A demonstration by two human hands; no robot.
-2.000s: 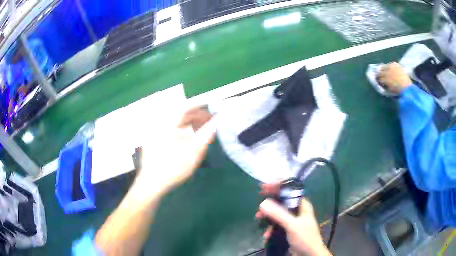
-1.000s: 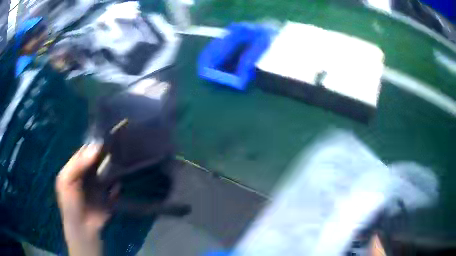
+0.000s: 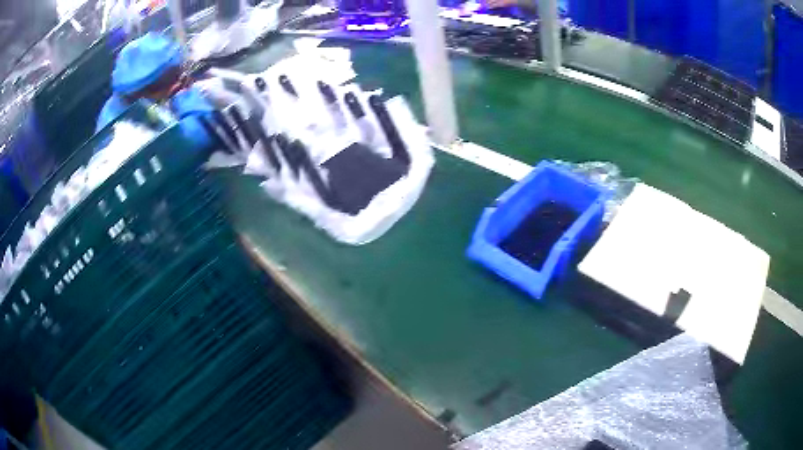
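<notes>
No hand of mine shows; both are out of the picture. The bubble wrap sheet [image 3: 629,400] lies at the lower right and is cut off by the bottom edge, with a small dark piece at its lower rim. The blue screw bin [image 3: 539,227] stands on the green bench with a dark heap in it. A white-topped carton [image 3: 682,268] with a black tape piece stands right of the bin. Black parts in white wrap [image 3: 359,176] lie on the bench at the upper middle, with finger-like black strips around a flat dark piece.
Dark green slatted plastic crates [image 3: 176,299] are stacked at the left beside the bench edge, with white wrap in the top one. A person in a blue cap [image 3: 148,63] is behind them. A white post [image 3: 431,75] rises at the back of the green bench [image 3: 396,299].
The view has swung left. Both hands, the dark object held in my left hand and the screwdriver seen earlier are gone from view. The crates now fill the left side.
</notes>
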